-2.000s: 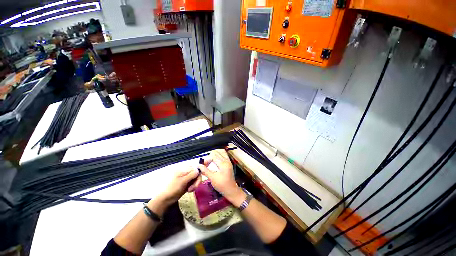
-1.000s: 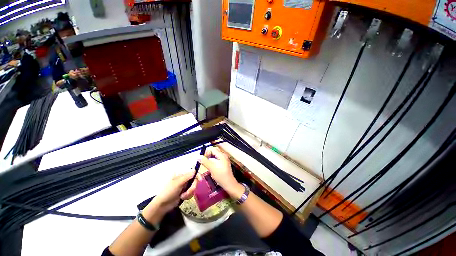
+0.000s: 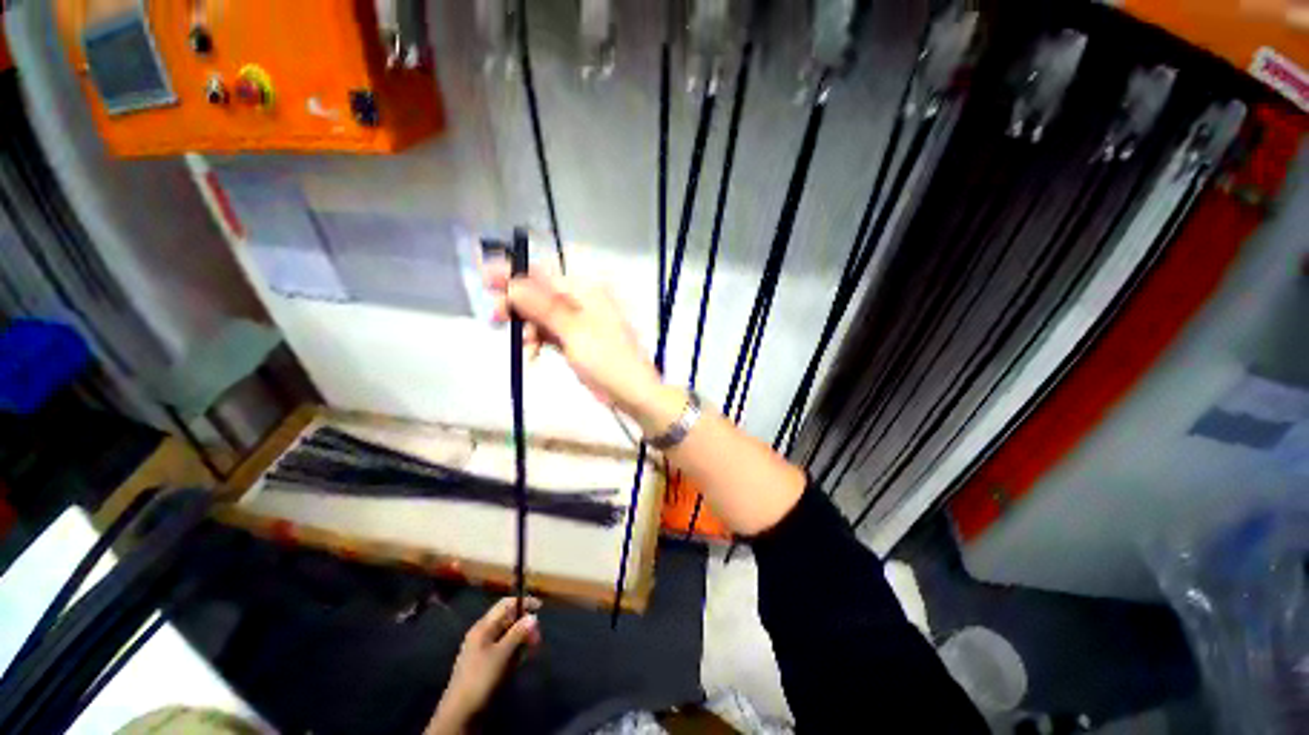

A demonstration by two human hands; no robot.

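Observation:
A long black strap [image 3: 518, 431] runs nearly upright between my hands. My right hand [image 3: 553, 313] is raised in front of the machine wall and holds the strap near its top end. My left hand [image 3: 495, 649] is low at the bottom of the picture and grips the strap further down. Silver metal clips [image 3: 708, 36] hang in a row above, several with black straps hanging from them. The picture is blurred near the clips.
A wooden tray [image 3: 642, 574] with a black strap pile [image 3: 431, 481] lies along the wall. The orange control box [image 3: 287, 72] is upper left. A thick strap bundle [image 3: 108, 618] lies on the white table [image 3: 172, 689] at lower left. Many straps hang at right.
The view has swung right towards the hanging straps. My right hand has risen with the strap end, and my left hand has moved down away from it. The magenta box has left the view.

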